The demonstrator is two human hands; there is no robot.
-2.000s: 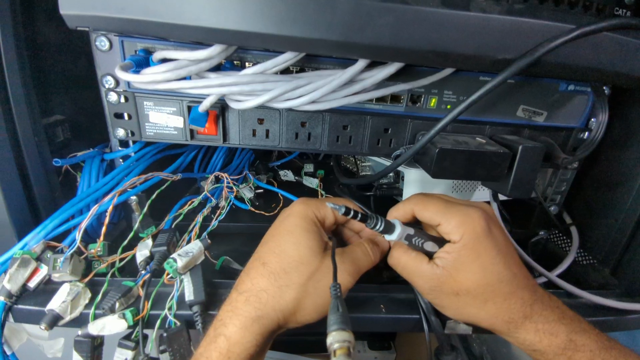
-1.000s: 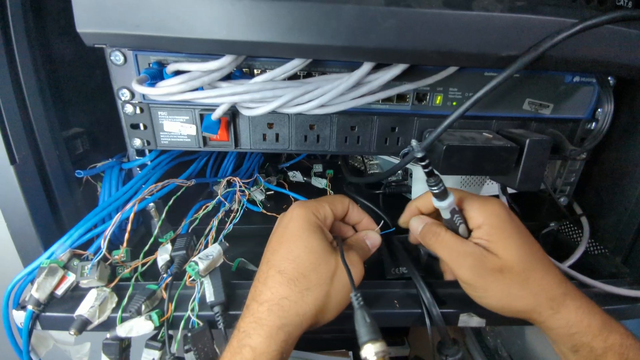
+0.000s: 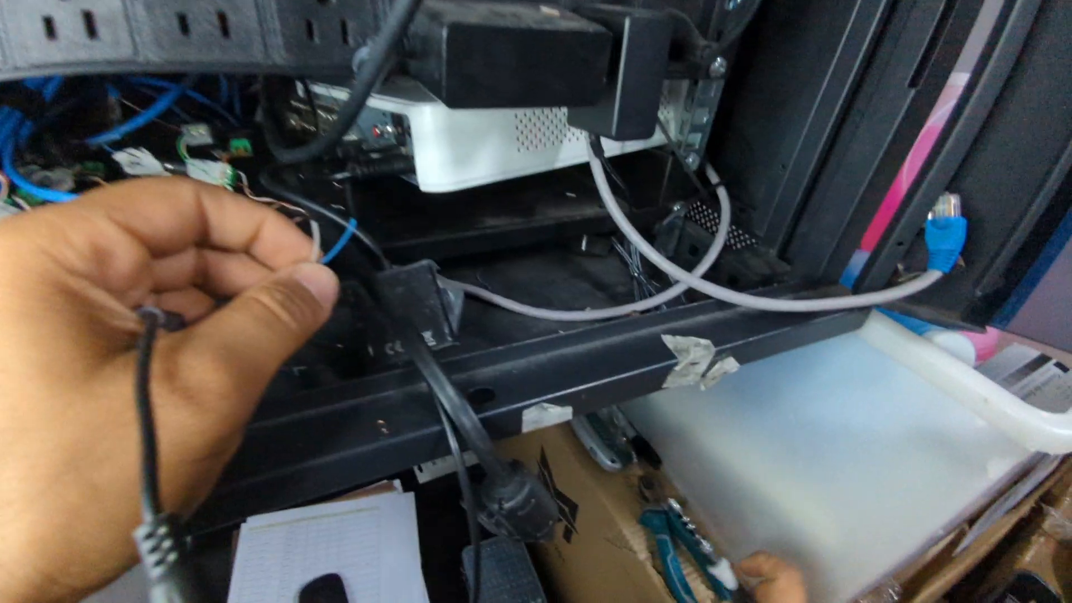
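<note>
My left hand [image 3: 193, 310] pinches a white wire end and a blue wire end [image 3: 340, 241] between thumb and forefinger. A black cable [image 3: 147, 419] with a ribbed strain relief hangs from the same hand. At the lower edge, only the fingertips of my right hand [image 3: 772, 578] show, beside teal-handled pliers [image 3: 670, 553] and a tool with a white tip [image 3: 722, 573]; whether the hand grips either cannot be told. The pliers lie on a cardboard box. Behind my left hand are twisted wires with green terminal connectors [image 3: 241, 147].
A black rack shelf edge [image 3: 603, 368] crosses the view. Above it sit a white device [image 3: 486, 142] and black power adapters [image 3: 511, 59]. A grey network cable [image 3: 754, 300] loops right. Below are a black power plug [image 3: 515, 502], printed papers [image 3: 335, 544], a utility knife [image 3: 601, 440] and a translucent lid [image 3: 804, 452].
My right hand has moved from beside my left hand, where it held a screwdriver, down to the box below. My left hand still pinches the wire ends. The view has shifted down and right.
</note>
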